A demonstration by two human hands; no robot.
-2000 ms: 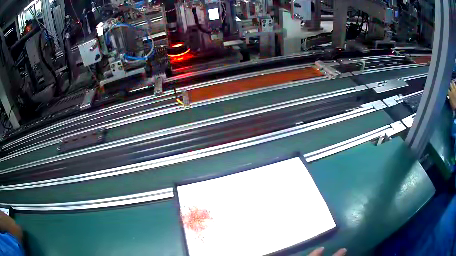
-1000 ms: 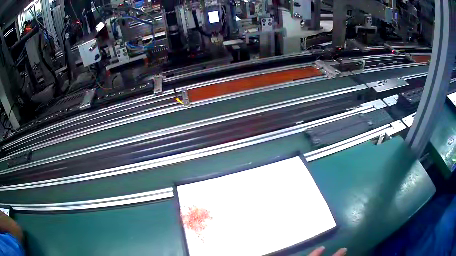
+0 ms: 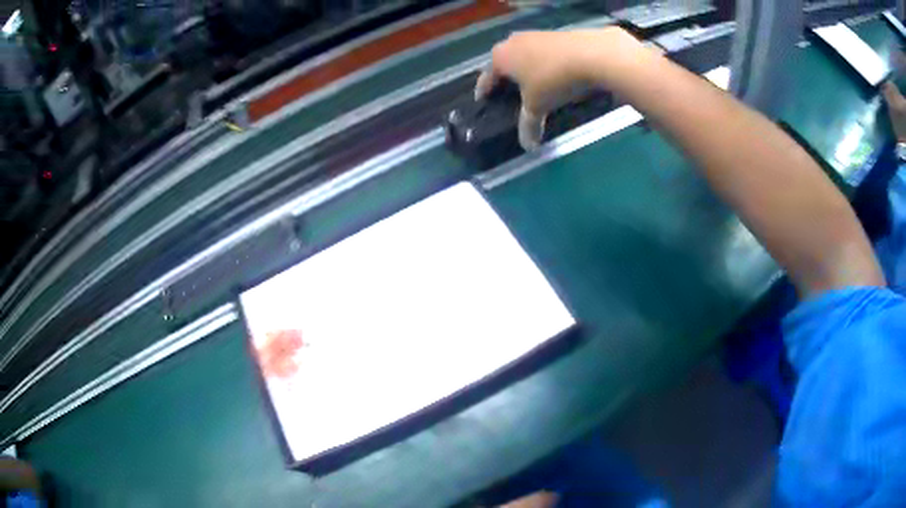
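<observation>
A white tray [image 3: 407,317] with a dark rim lies on the green worktop, with a heap of tiny copper-coloured parts [image 3: 281,352] at its left. My right hand [image 3: 541,74] is stretched out over the rail beyond the tray. Its thumb and fingers straddle a dark fixture plate [image 3: 477,134]; blur hides whether they grip it. The hand covers part of the plate. A second dark fixture plate [image 3: 230,266] lies on the near conveyor, left of and beyond the tray. My left hand [image 3: 533,500] is cut off by the bottom edge, so its hold does not show.
Conveyor rails [image 3: 338,179] run behind the tray, with an orange-red strip [image 3: 368,64] farther back. A metal post [image 3: 767,50] stands at the upper right. Other people's hands show at the far left [image 3: 18,478] and far right [image 3: 894,109].
The view has turned, so the tray appears farther up and left. My right arm has come into view, reaching to the conveyor. Another plate now shows on the near conveyor at the left.
</observation>
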